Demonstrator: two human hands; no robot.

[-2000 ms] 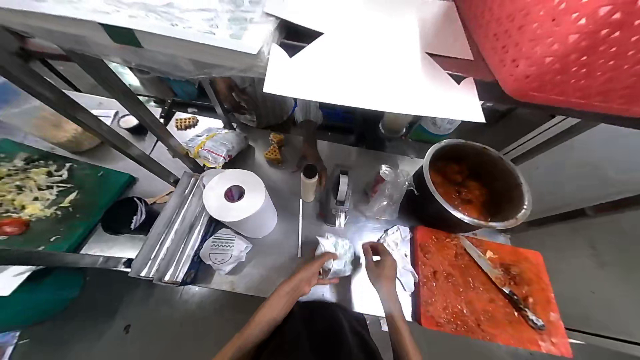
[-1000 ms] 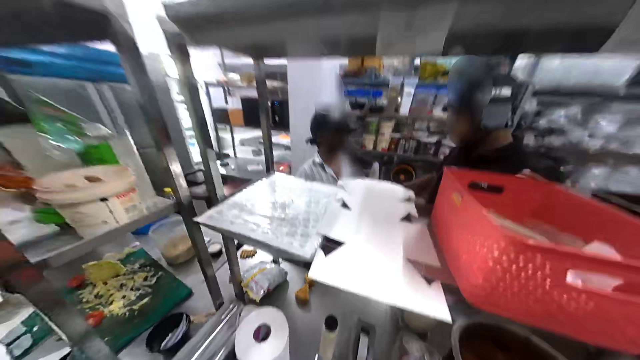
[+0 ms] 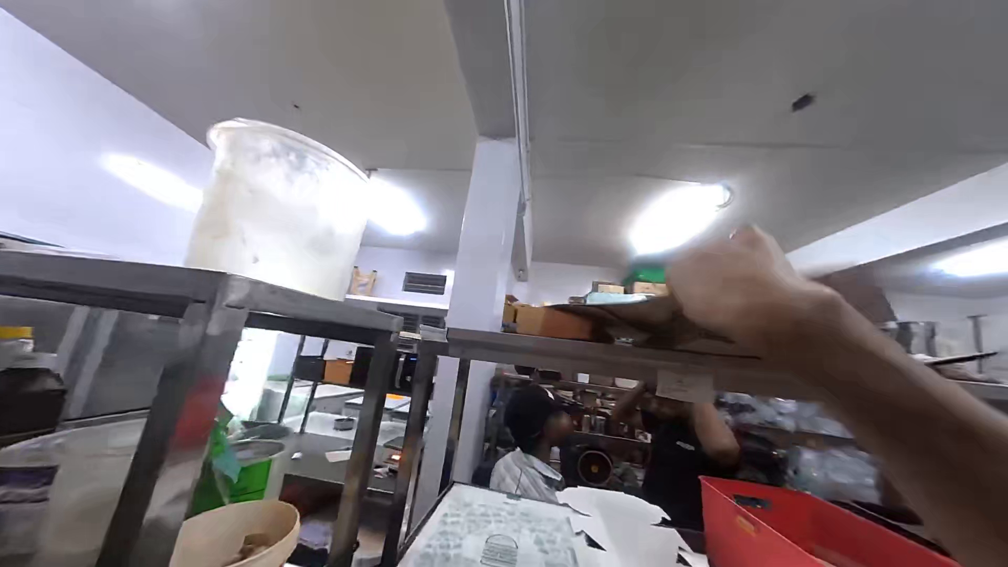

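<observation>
My right hand (image 3: pixel 732 287) is raised at the right, blurred, at the edge of the upper metal shelf (image 3: pixel 551 352). Its fingers overlap a brown cardboard piece (image 3: pixel 646 319) lying on that shelf; whether they grip it cannot be made out. Beside the cardboard are an orange-brown box (image 3: pixel 554 322) and a green item (image 3: pixel 647 272). My left hand is out of view. Below the shelf lie a stack of printed paper sheets (image 3: pixel 496 528) and white cut cardboard (image 3: pixel 614 524), with a red plastic basket (image 3: pixel 787 524) to their right.
A large whitish plastic tub (image 3: pixel 276 209) stands on the left metal rack (image 3: pixel 307 303). Under it is a beige container (image 3: pixel 240 535). Two people (image 3: pixel 531 441) are beyond the shelving, one with raised arms. A white pillar (image 3: pixel 488 236) rises behind the shelf.
The view has swung up sharply from the worktable to the upper shelf and ceiling. My hands were low over the table at first; my right hand is now raised at the shelf.
</observation>
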